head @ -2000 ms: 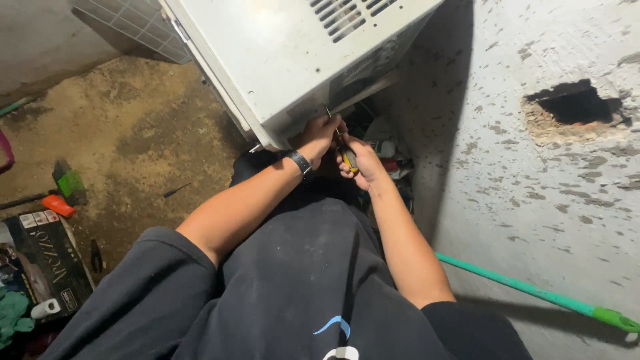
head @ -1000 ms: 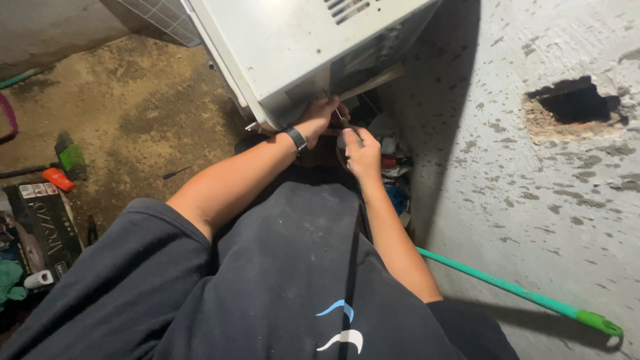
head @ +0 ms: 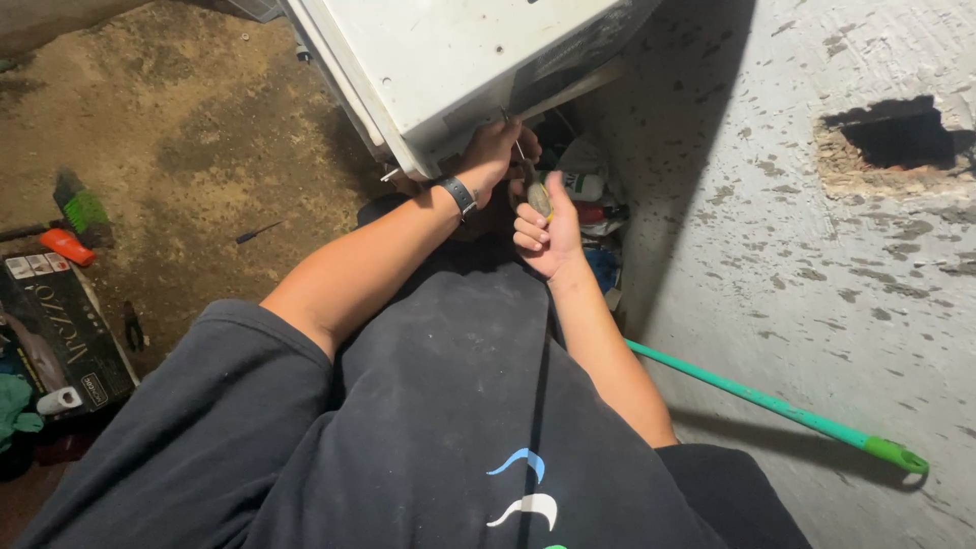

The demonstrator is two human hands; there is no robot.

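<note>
A white metal appliance housing (head: 473,61) fills the upper middle. My left hand (head: 496,156) is at its lower edge, with a wristwatch on the wrist; its fingers are partly hidden, and what they hold cannot be told. Just below and to the right, my right hand (head: 550,221) grips the handle of a screwdriver (head: 539,200) with yellow on it. The thin shaft points up toward the left hand's fingers and the housing's edge. Where the tip rests is hidden.
A second thin screwdriver (head: 258,232) and pliers (head: 134,326) lie on the dirty floor at left, near a printed box (head: 65,328), an orange object (head: 67,246) and a green brush (head: 85,211). A green pole (head: 762,400) leans by the holed wall (head: 762,252). Bottles (head: 583,185) stand beyond my right hand.
My right hand has turned since a second ago, so more of its palm side and the screwdriver handle show. My left hand stays at the housing's edge.
</note>
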